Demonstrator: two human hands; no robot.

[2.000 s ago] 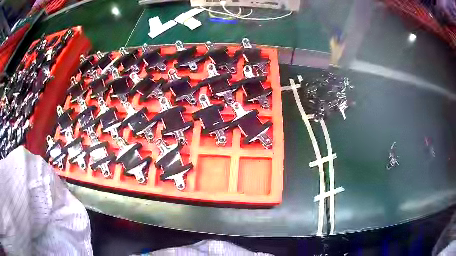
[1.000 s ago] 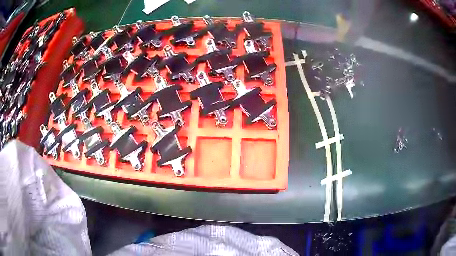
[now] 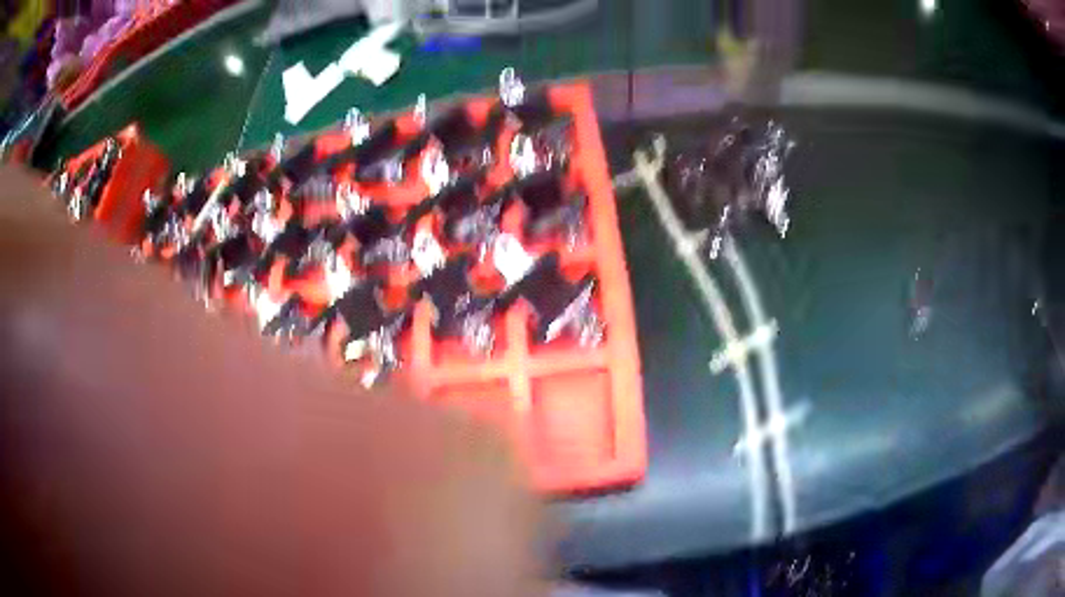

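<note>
A large, blurred bare hand, apparently my left hand (image 3: pixel 269 455), is very close to the camera and covers the lower left. Its fingers cannot be made out. My right hand is not in view. Behind it, the orange-red compartment tray (image 3: pixel 621 373) holds rows of clamped units (image 3: pixel 362 306), black squares with silver clip ends. The near right corner pocket holds no unit. The tray's near left part is hidden. A tangled heap of spring clips (image 3: pixel 736 181) lies right of the tray on the green mat.
Stacked trays (image 3: pixel 143 175) stand at the left, partly hidden. White paper slips (image 3: pixel 341 72) and a blue pen (image 3: pixel 450 44) lie beyond the tray. Pale tape lines (image 3: pixel 747 348) run right of it. A small loose piece (image 3: pixel 920 306) lies farther right. A whitish sleeve (image 3: pixel 1034 562) shows lower right.
The blurred hand has come in close at the lower left, over the tray's near left part. The view has shifted and tilted. The tray's visible units appear unchanged.
</note>
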